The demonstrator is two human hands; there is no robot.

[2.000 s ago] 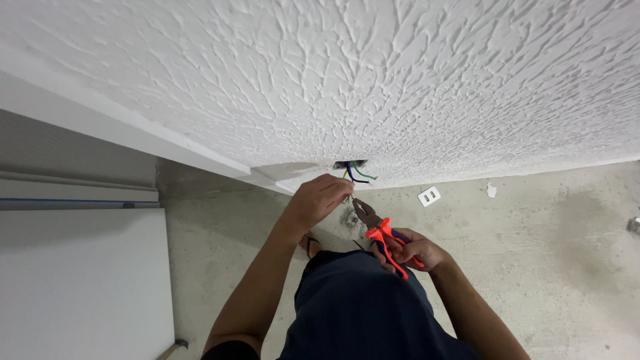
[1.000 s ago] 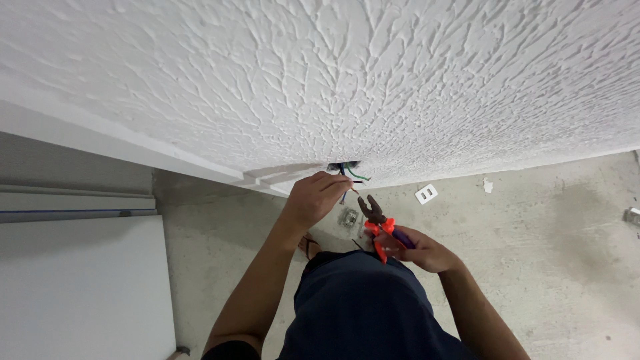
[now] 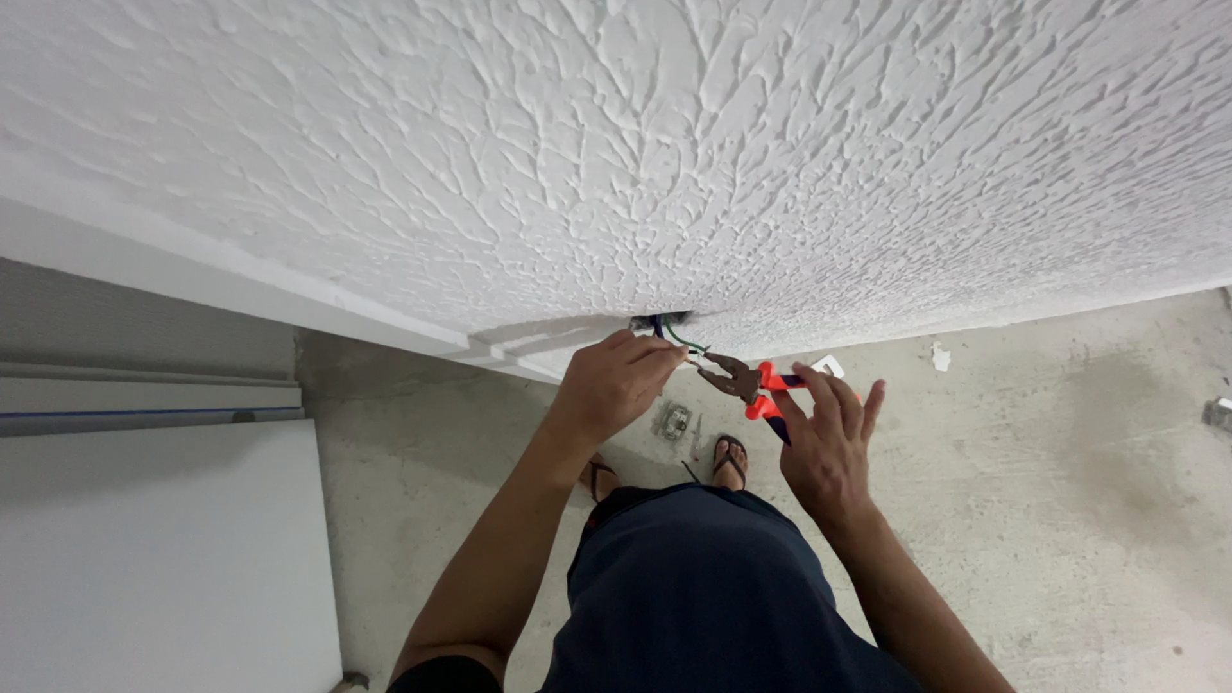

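Observation:
Out of a wall box opening (image 3: pixel 660 319) low in the textured white wall come a green wire (image 3: pixel 681 339) and dark wires. My left hand (image 3: pixel 621 380) pinches a thin wire between thumb and fingertips, just in front of the opening. In my right hand (image 3: pixel 828 428) is a pair of combination pliers (image 3: pixel 736 377) with red and blue handles, its jaws spread apart. The jaw tips are beside my left fingertips, near the wire ends; whether they touch a wire cannot be made out.
My sandalled feet are on the concrete floor (image 3: pixel 1011 481), near a small metal-and-plastic fitting (image 3: pixel 674 421). A white socket cover plate (image 3: pixel 828 366) lies partly behind the pliers, with a white scrap (image 3: pixel 940 357) farther right. A large white panel (image 3: pixel 164 558) stands at left.
My right hand has raised the pliers toward the wires, and their jaws have spread wider. My left hand remains at the wires.

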